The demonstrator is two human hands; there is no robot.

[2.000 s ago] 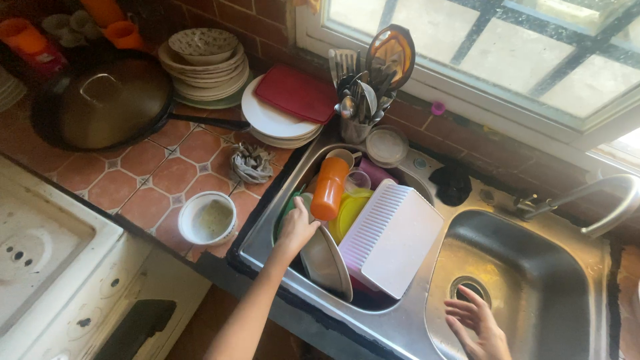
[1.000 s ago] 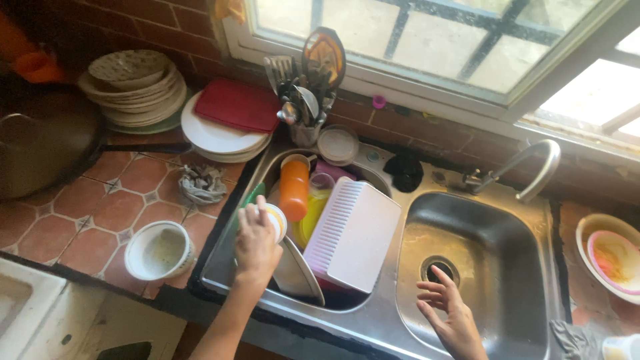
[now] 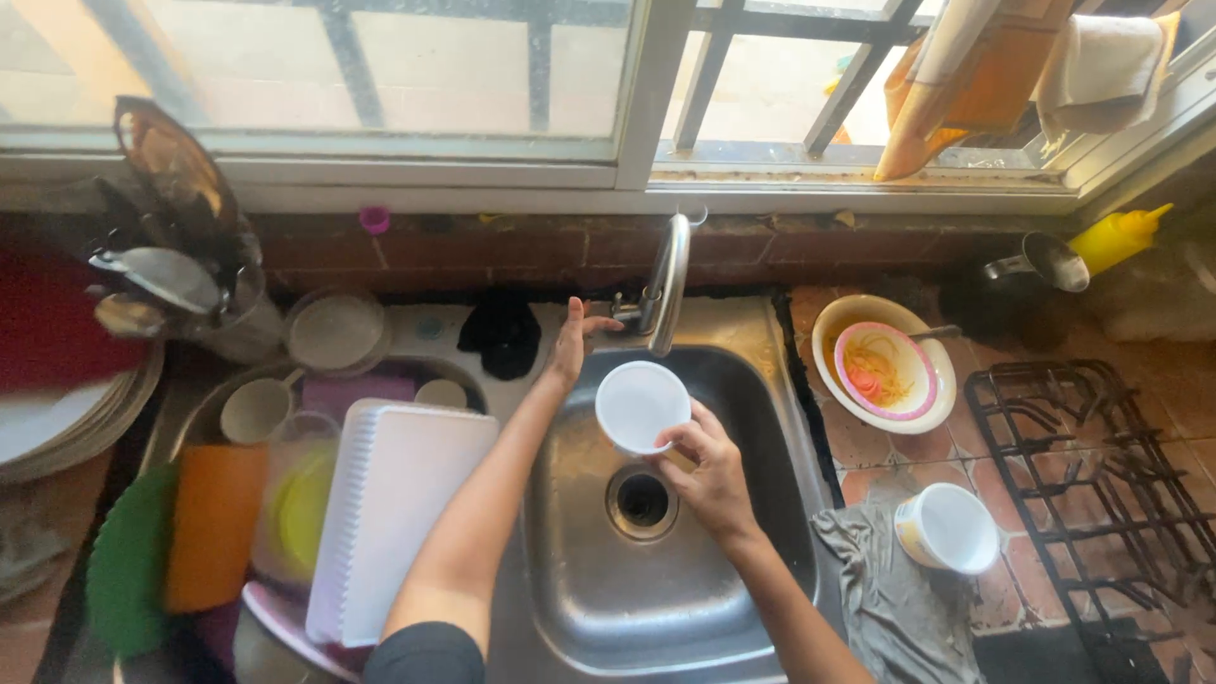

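My right hand (image 3: 703,465) grips a small white plastic tub (image 3: 643,408) by its rim, over the right-hand steel sink basin (image 3: 589,589). The tub's open top faces the camera. My left hand (image 3: 573,344) is beside the curved metal faucet (image 3: 673,285), its fingers at the tap handle (image 3: 622,312); whether they touch it is hard to tell. Nothing is held in my left hand. No water stream shows. The drain (image 3: 642,503) lies below the tub.
Dishes, a white ridged rack (image 3: 408,513) and an orange cup (image 3: 217,527) fill the left basin. Right of the sink are nested bowls (image 3: 936,380), a grey cloth (image 3: 893,598), another white tub (image 3: 950,527) and a stove grate (image 3: 1073,475). A utensil holder (image 3: 233,318) stands back left.
The view has swung right. My left hand, earlier over the left basin with a small white container, is now at the faucet. My right hand, empty before, now holds a white tub.
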